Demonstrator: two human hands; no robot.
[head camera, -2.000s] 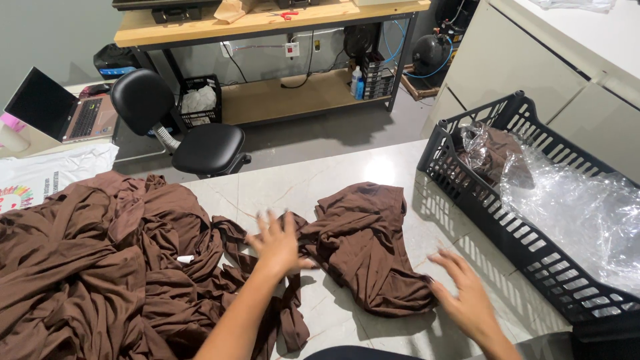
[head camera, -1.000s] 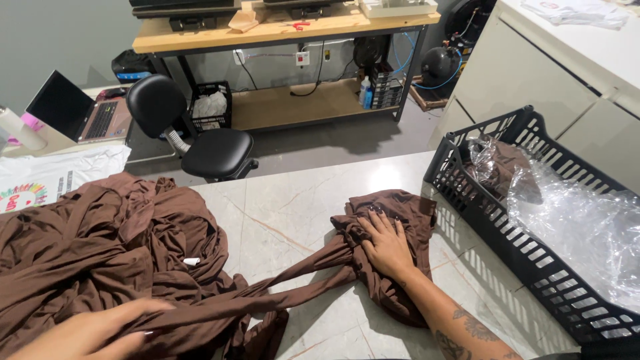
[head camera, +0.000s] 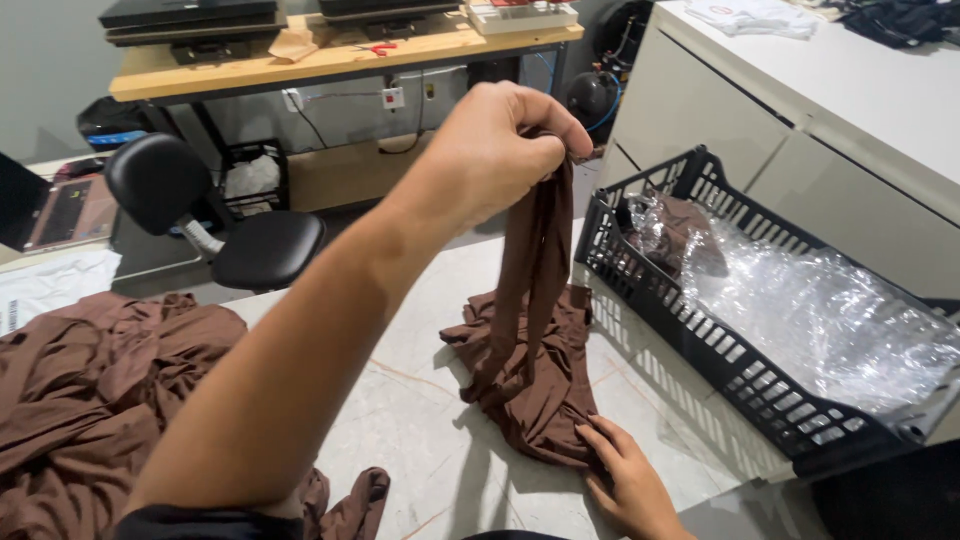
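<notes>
My left hand (head camera: 517, 139) is raised above the table, its fingers closed on the brown fabric straps (head camera: 532, 262), which hang down in a loop. Below them the straps join a brown garment (head camera: 544, 405) lying bunched on the marbled tabletop. At the garment's lower right edge rests my right hand (head camera: 626, 476), its fingertips touching the cloth and its fingers slightly apart. A large heap of brown fabric (head camera: 97, 397) lies at the left, partly behind my left forearm, and a loose end of brown cloth (head camera: 356, 502) shows below that forearm.
A black plastic crate (head camera: 720, 375) at the right holds clear plastic wrap (head camera: 810, 315) and some brown cloth. White cabinets (head camera: 750, 127) stand behind it. Beyond the table are a black office chair (head camera: 266, 247), a wooden workbench (head camera: 345, 60) and a laptop (head camera: 71, 210).
My left hand has risen from the fabric heap at the lower left, lifting the straps over the garment. My right hand has moved from the garment's top to its lower right edge.
</notes>
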